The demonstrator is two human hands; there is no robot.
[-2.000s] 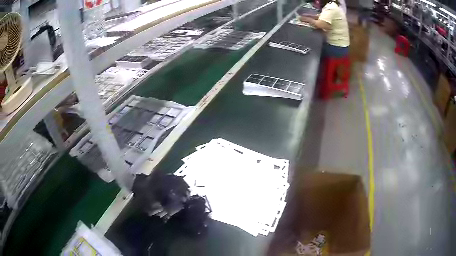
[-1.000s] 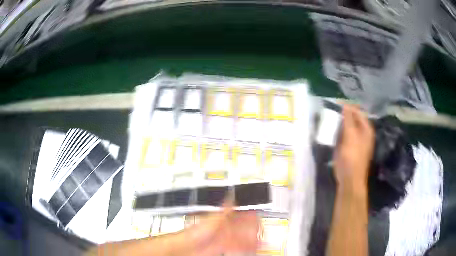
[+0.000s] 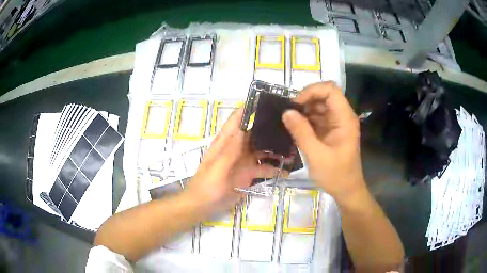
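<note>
My left hand (image 3: 227,160) holds a phone middle frame (image 3: 261,89) up over the middle of the blister tray (image 3: 232,64). A black sticker (image 3: 271,125) covers the frame's window. My right hand (image 3: 328,138) grips the sticker's upper right edge between thumb and fingers. The sticker strip (image 3: 165,189), white with black squares, lies slanted across the tray and passes under my hands, which partly hide it. Yellow-edged frames (image 3: 190,120) sit in several pockets. Two black-outlined frames (image 3: 201,51) sit at the top left; the pocket beside them holds no frame.
A fanned sticker sheet stack (image 3: 85,160) lies left of the tray. A crumpled black film pile (image 3: 431,125) and white empty backing sheets (image 3: 460,184) lie at the right. Another tray (image 3: 374,24) sits on the green conveyor belt (image 3: 235,11), behind a white post (image 3: 438,26).
The view has turned from the aisle down to the tray. My right hand has come from the right side to the middle. My left hand now holds a frame above the tray.
</note>
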